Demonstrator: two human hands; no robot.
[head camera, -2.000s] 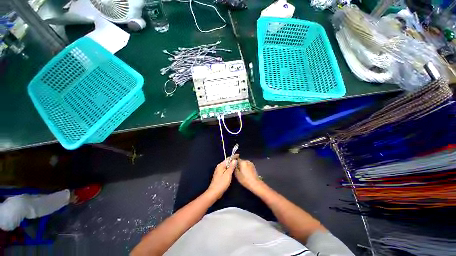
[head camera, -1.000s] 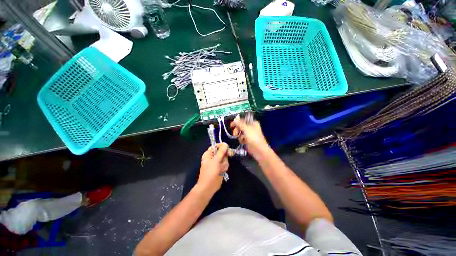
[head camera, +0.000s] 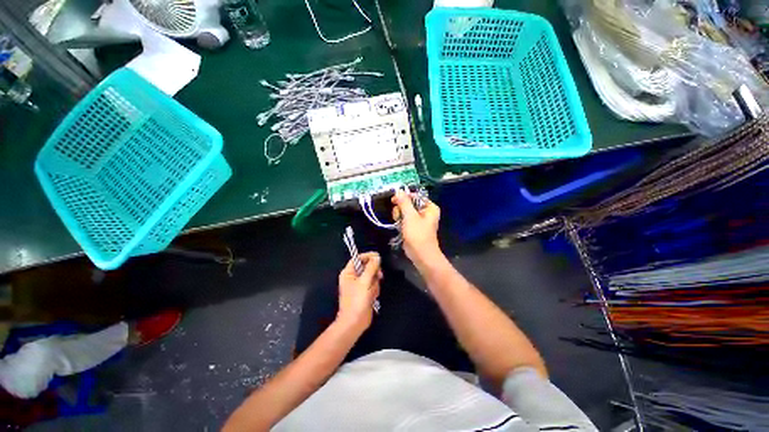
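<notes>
The white cable tester lies at the bench edge with a green socket strip facing me. My right hand is at the strip's right end, pinching a cable plug there and also holding some short cables. A white cable loops from the strip toward this hand. My left hand is below the tester, closed on a small bunch of grey-white cables whose ends stick out above and below the fist. Whether the plug is fully seated cannot be seen. A loose cable pile lies behind the tester.
A turquoise basket stands left at the bench edge. Another turquoise basket stands right, with a few cables inside. A fan, water bottle and bagged coils are farther back. Hanging cables are at the right.
Both hands were together below the tester, then separated. My right hand has moved up to the socket strip. My left hand stays low with its bunch. The view has shifted slightly.
</notes>
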